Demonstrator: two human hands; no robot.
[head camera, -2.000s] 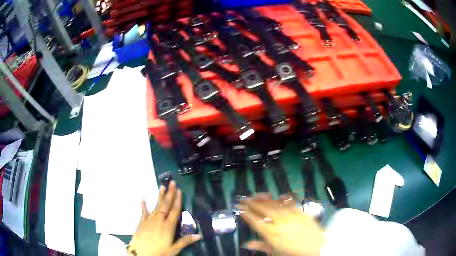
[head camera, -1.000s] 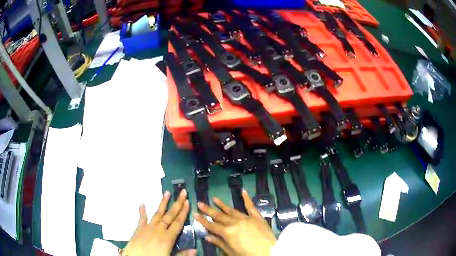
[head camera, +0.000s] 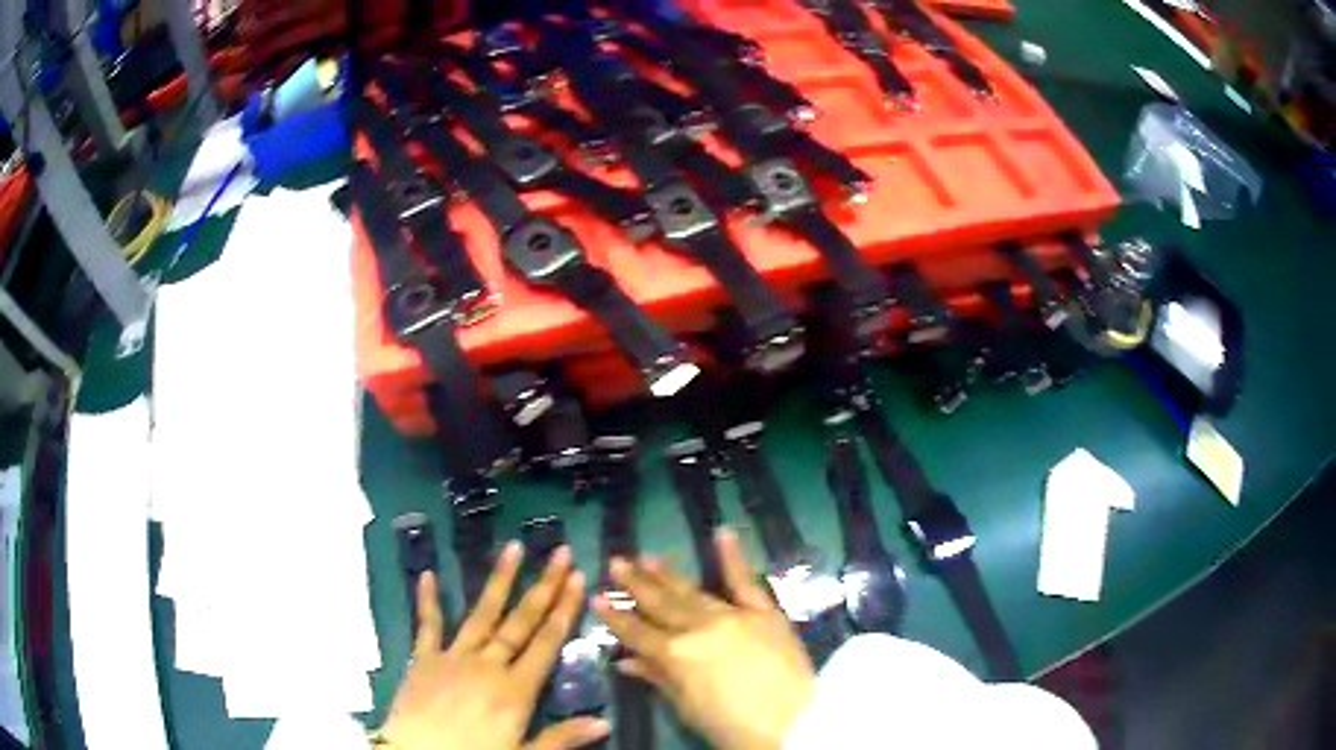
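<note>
A row of black smartwatches lies on the green bench, straps pointing away from me. My left hand (head camera: 491, 667) lies palm down over watches near the row's left end, fingers apart. My right hand (head camera: 711, 652) lies flat beside it over further watches, fingers spread. A shiny watch face (head camera: 579, 677) shows between my hands. Right of my right hand are glossy watch faces, one round-looking (head camera: 873, 591), and a watch (head camera: 942, 531) apart at the right end. The parts under my palms are hidden.
Orange-red trays (head camera: 967, 176) hold many black watches behind the row. White paper sheets (head camera: 264, 469) lie at left, with a blue box (head camera: 298, 129) behind. At right are a white scrap (head camera: 1081, 520), a small black tray (head camera: 1223, 352) and a clear plastic bag (head camera: 1187, 161).
My view has shifted. Both hands have moved right along the row; the leftmost watch strap now shows left of my left hand. My fingers remain spread over the watches.
</note>
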